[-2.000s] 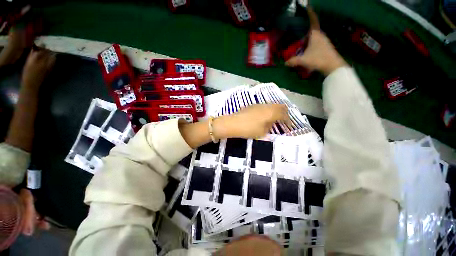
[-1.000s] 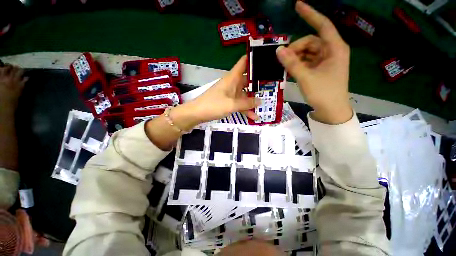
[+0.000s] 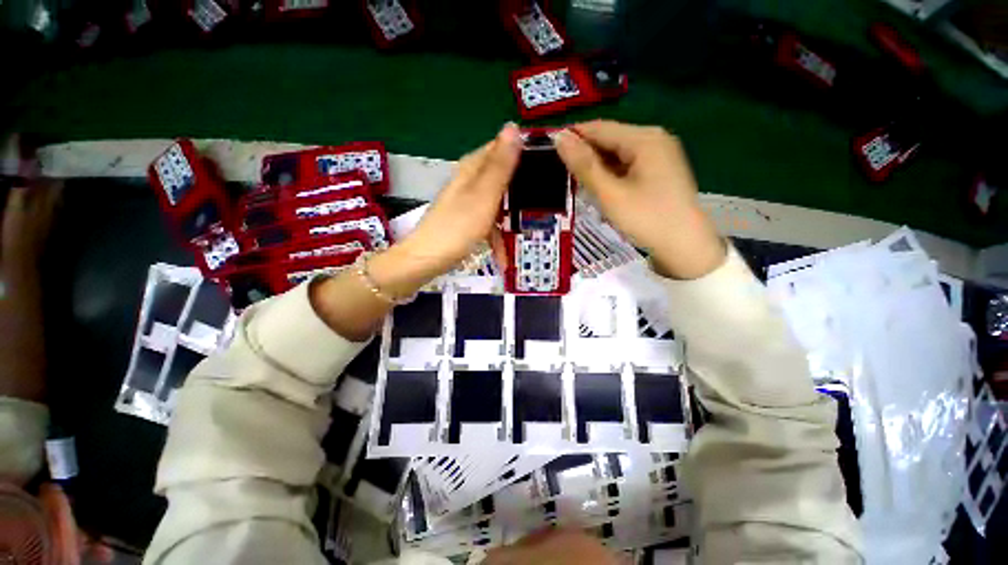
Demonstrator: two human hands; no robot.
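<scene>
A red-edged phone unit (image 3: pixel 538 256) is held upright above the sheet stack, keypad end toward me. A black sticker (image 3: pixel 539 182) lies over its window end. My left hand (image 3: pixel 470 215) grips the unit along its left side, with the thumb near the top left corner. My right hand (image 3: pixel 641 182) has its fingertips closed at the sticker's top right corner, against the unit; the exact pinch is hard to see. The sticker sheet (image 3: pixel 531 359) below shows rows of black squares and one place at upper right without a black square.
Waiting units (image 3: pixel 310 210) overlap in a heap at left, beside a partly used sheet (image 3: pixel 166 331). Glossy spent sheets (image 3: pixel 884 375) are piled at right. More red units lie on the green belt (image 3: pixel 442 99) behind a pale rail. Another person's arm and a pink fan (image 3: pixel 22 524) are at far left.
My right hand first reached to the belt while my left was on the fanned sheets. Then the unit with the sticker appeared between my hands. It has since moved left and slightly down, my right fingers at its top.
</scene>
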